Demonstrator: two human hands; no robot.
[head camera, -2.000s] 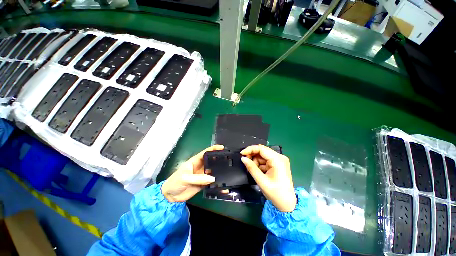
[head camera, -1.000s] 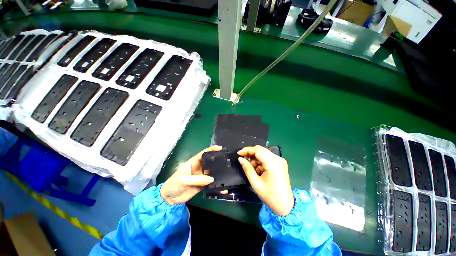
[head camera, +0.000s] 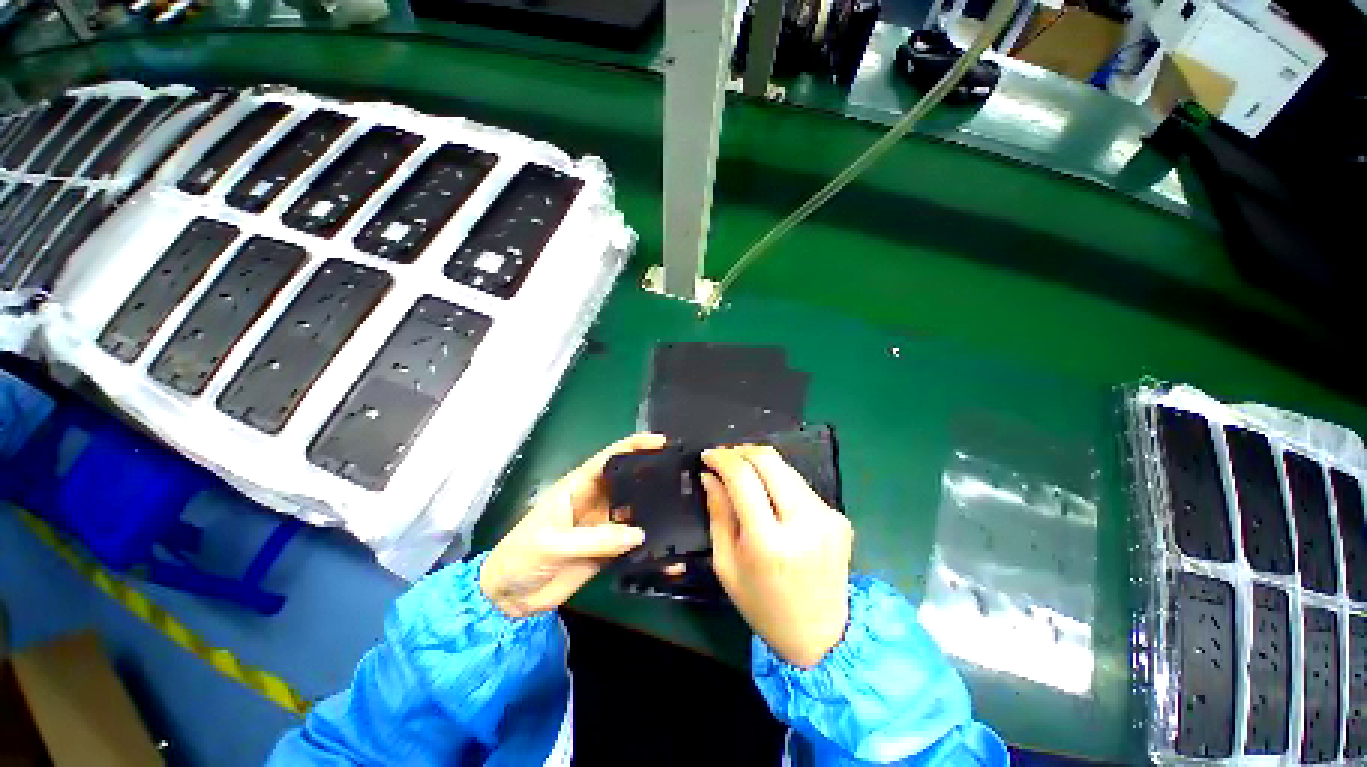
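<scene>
A black phone housing (head camera: 660, 502) lies sideways in my left hand (head camera: 555, 540), its left end between thumb and fingers. My right hand (head camera: 780, 543) rests over the middle of the housing, fingertips bent down on its face; whether they hold a small piece cannot be seen. The housing's right end (head camera: 820, 457) shows beyond my right hand. A flat black adhesive sheet (head camera: 723, 385) lies on the green bench just behind and partly under the housing.
A white tray (head camera: 558, 360) with rows of black housings is at the left. A clear-edged tray (head camera: 1147, 525) with housings is at the right edge. A clear film sheet (head camera: 1012, 577) lies between. A pale post (head camera: 690, 150) with a thin hose (head camera: 862, 165) stands behind.
My right hand has moved slightly left and turned over the housing, its fingers now more closed and pointing down. More of the housing's right end shows. My left hand stays nearly still.
</scene>
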